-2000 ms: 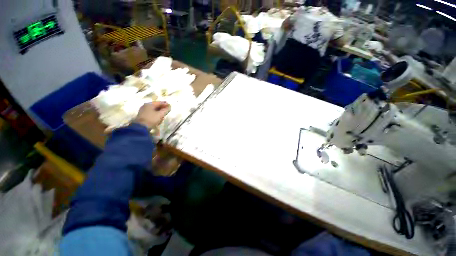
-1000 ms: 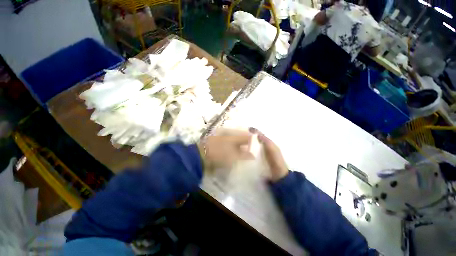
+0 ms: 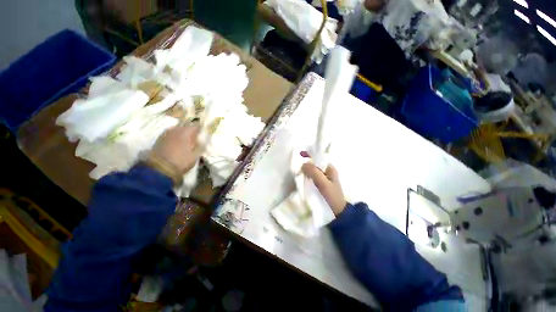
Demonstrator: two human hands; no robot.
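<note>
A heap of small cream-white cut pieces lies on the brown board at left. My left hand is at the heap's near right side, its fingertips among the pieces; whether it grips one is hard to tell. My right hand holds a white fabric piece above the white machine table. The piece is long and narrow at its upper end and hangs wider below the fingers.
The white sewing machine stands at the right, its needle plate set in the table. A blue bin is at far left, another blue bin behind the table. A yellow frame is at lower left. White fabric lies beyond.
My left hand has moved from beside my right hand over the table back to the heap. The right hand now holds the white piece upright. The view has turned slightly.
</note>
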